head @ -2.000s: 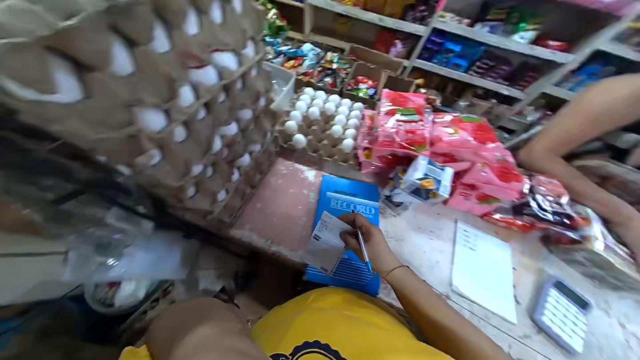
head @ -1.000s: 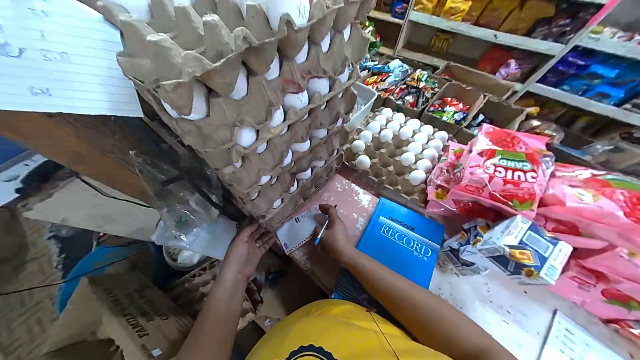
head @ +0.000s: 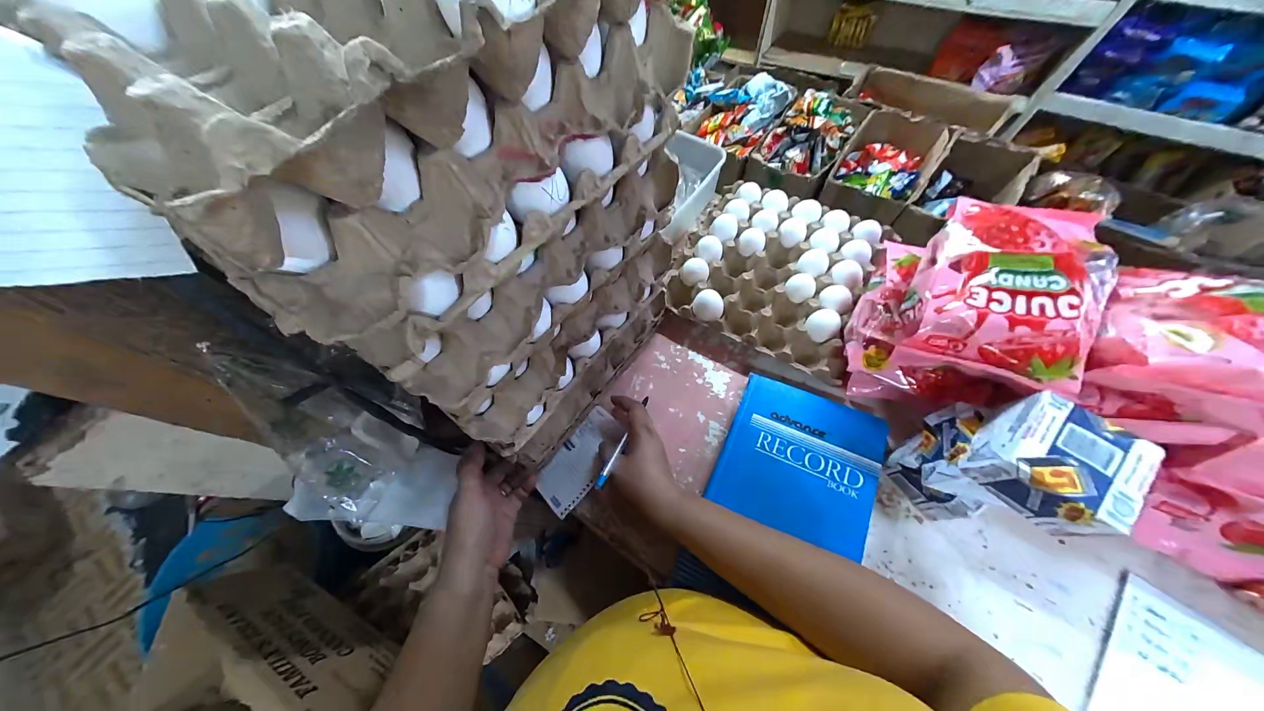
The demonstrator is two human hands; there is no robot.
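Observation:
My right hand (head: 640, 456) holds a blue-and-white pen (head: 611, 462) and rests by a small written paper slip (head: 575, 468) on the table edge. My left hand (head: 491, 499) is at the bottom corner of a tall stack of cardboard egg trays (head: 464, 227), its fingertips partly hidden under the lowest tray; whether it grips the tray I cannot tell. White eggs show between the layers. Right of my right hand lies a blue record book (head: 800, 469). Beyond it, a partly filled egg tray (head: 780, 272) sits on the table.
Pink candy bags (head: 1007, 296) and a crumpled blue-and-white box (head: 1062, 464) lie at the right, near a written sheet (head: 1175, 652). Cartons of wrapped sweets (head: 879, 168) stand behind. Lower left are a plastic bag (head: 341, 469) and a cardboard box (head: 286, 642). Lined paper (head: 79, 188) is at upper left.
The slip and my right hand with the pen were over the record book two seconds ago; both are now left of it, beside the stack. My left hand has come to the stack's corner. The view has swung left.

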